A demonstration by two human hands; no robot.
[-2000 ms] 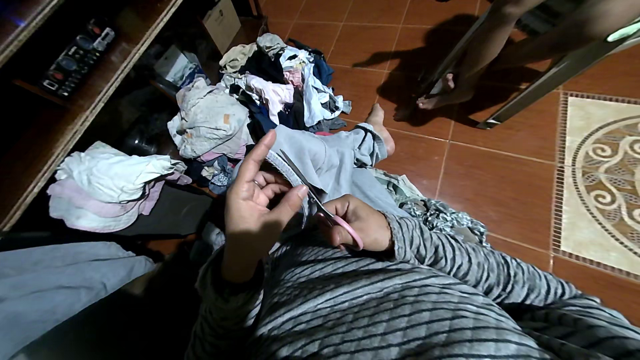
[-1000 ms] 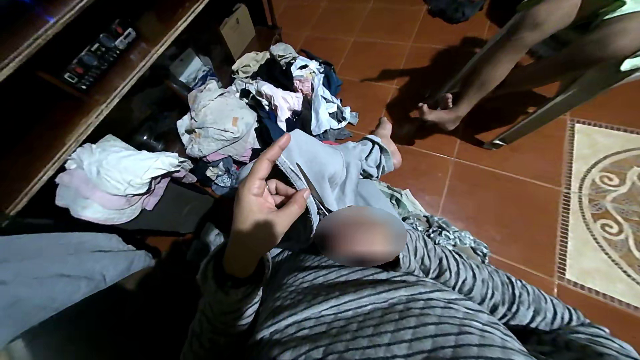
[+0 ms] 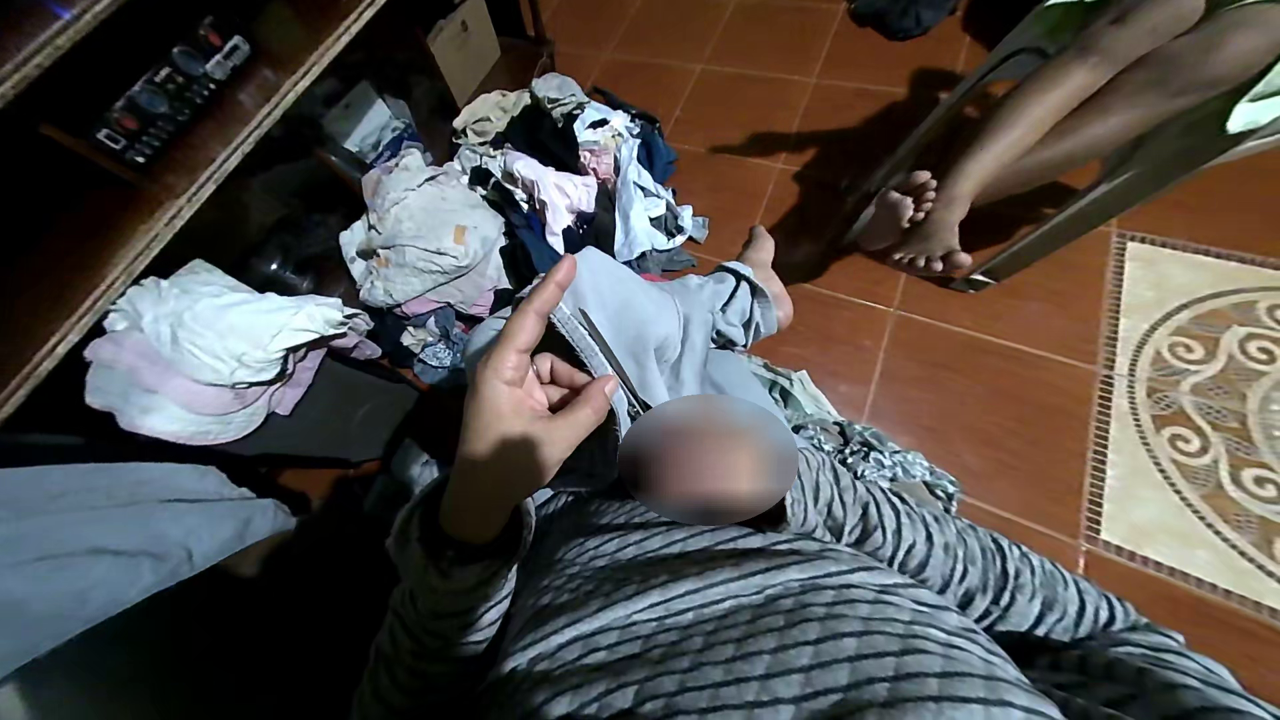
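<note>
My left hand (image 3: 522,410) has its index finger stretched out and its other fingers curled at a dark cloth with a light edging band (image 3: 592,345). The thumb lies near that band. Beside it, narrow scissors blades (image 3: 612,362) run along the band, slightly apart. They come out of my right hand (image 3: 708,460), which a blurred patch covers, so its fingers and the scissors' handles are hidden. Both hands are over my lap, in front of my striped top (image 3: 740,610). My light grey trouser leg (image 3: 640,320) stretches out beyond them, ending in a bare foot (image 3: 765,275).
Heaped clothes (image 3: 560,180) lie beyond my leg, by a wooden shelf (image 3: 190,200). Folded white and pink cloths (image 3: 215,350) are at the left. Another person's bare feet (image 3: 925,235) rest near a chair leg (image 3: 1060,225) on the tiled floor. Patterned fabric (image 3: 880,460) lies beside my right sleeve.
The scissors' pink handle showed in my right hand in the oldest frame; a blur now covers it. Both hands remain in nearly the same place at the cloth.
</note>
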